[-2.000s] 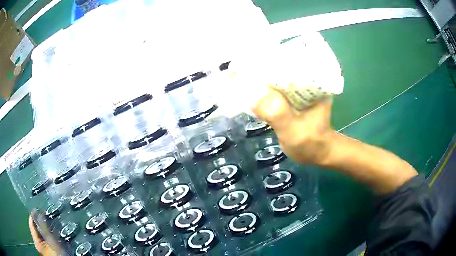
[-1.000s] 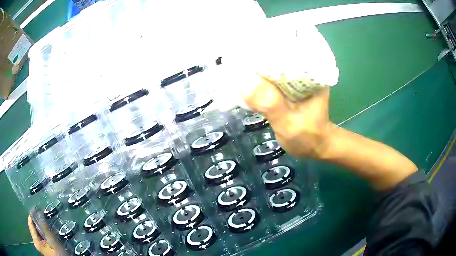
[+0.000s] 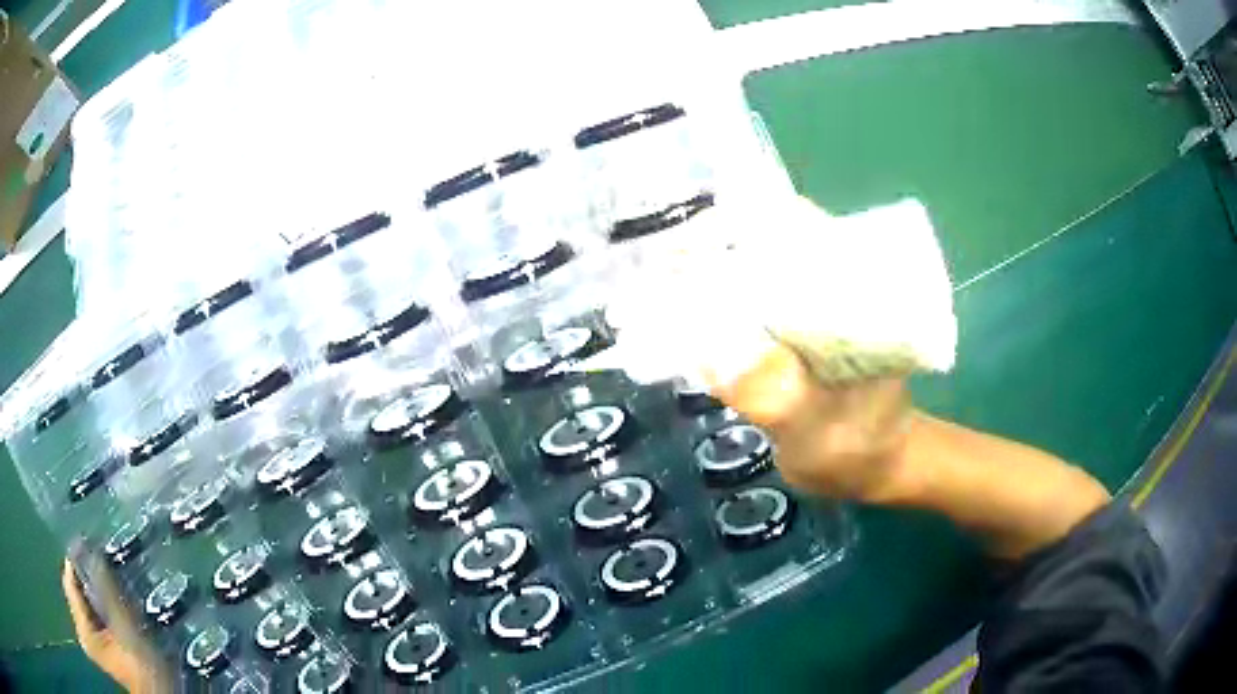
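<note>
My right hand [image 3: 828,420] is closed around a white to pale yellow squeeze bottle [image 3: 882,292], overexposed, held on its side over the right part of a clear tray [image 3: 800,576]. Its tip end points left toward a round black part with a silver ring [image 3: 554,353]; the tip is lost in glare. Rows of such parts fill the tray pockets; the far ones look like thin black ovals. My left hand [image 3: 109,630] is at the tray's lower left edge, partly cut off, with a dark object by its fingers; its grip is unclear.
Glaring white clear trays [image 3: 380,82] lie behind. The green surface [image 3: 1085,312] with a white stripe [image 3: 936,30] extends to the right. A brown cardboard box [image 3: 27,115] stands at the far left, a bit of blue bin [image 3: 197,14] at the top, and grey equipment [image 3: 1201,41] at top right.
My right hand and the bottle have moved down, toward me, uncovering black parts in the far rows of the right side. The tray appears slightly higher in view. My left hand stays at the edge.
</note>
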